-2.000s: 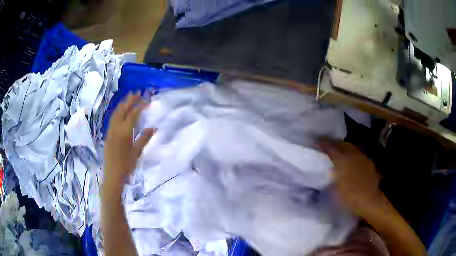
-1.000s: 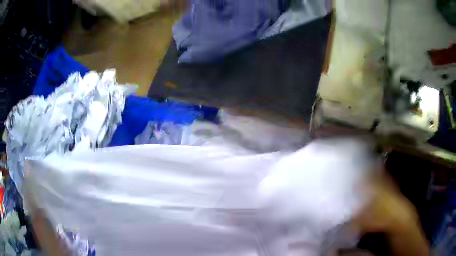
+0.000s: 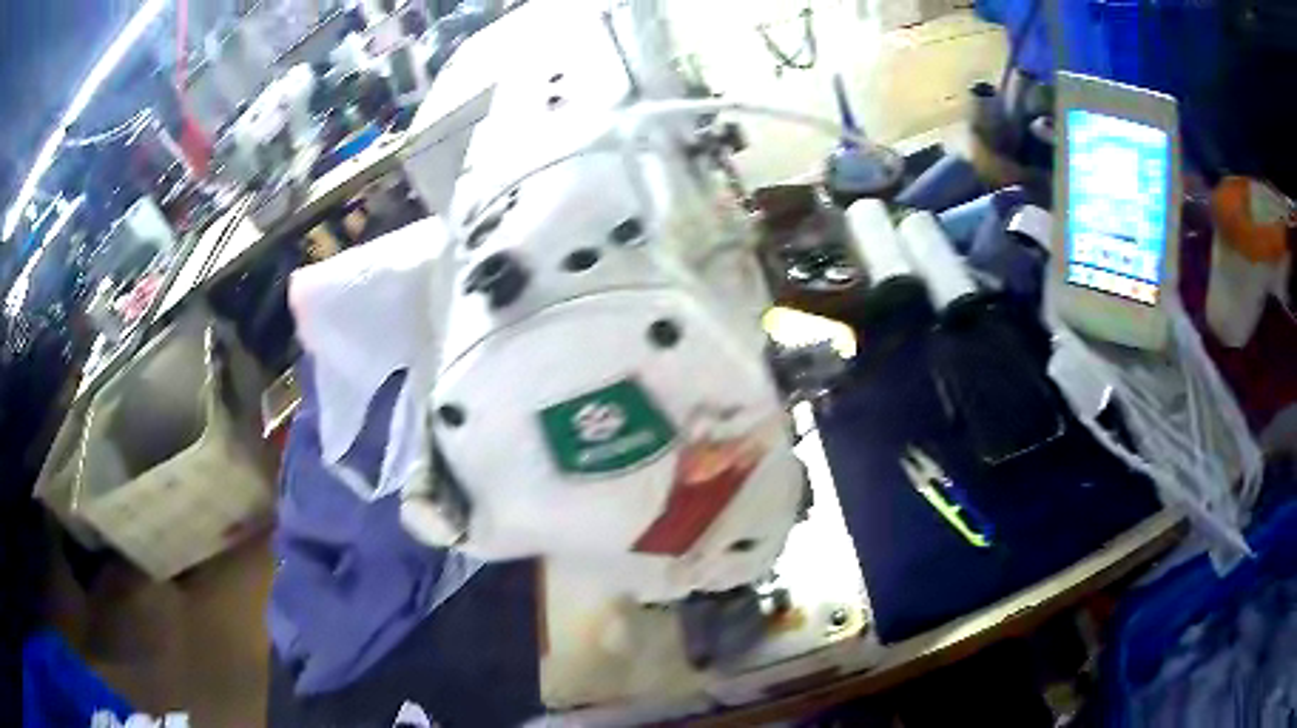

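Observation:
Neither my left hand nor my right hand shows in this view. The white sewing machine head fills the middle, with a green badge and a red-brown picture on its end. The blurred presser foot area is below it, over the machine bed. White cloth hangs at the machine's left side, over a lilac-blue fabric pile. A small white bit of cloth shows at the bottom edge.
Dark navy cloth at right bears yellow-blue snips and a black phone. Thread spools, a lit terminal and white cables stand near. A pale bin is at left.
The view has swung up and right from the blue bin and heaped pieces to the machine head. Both hands and the white cloth they spread have left the picture.

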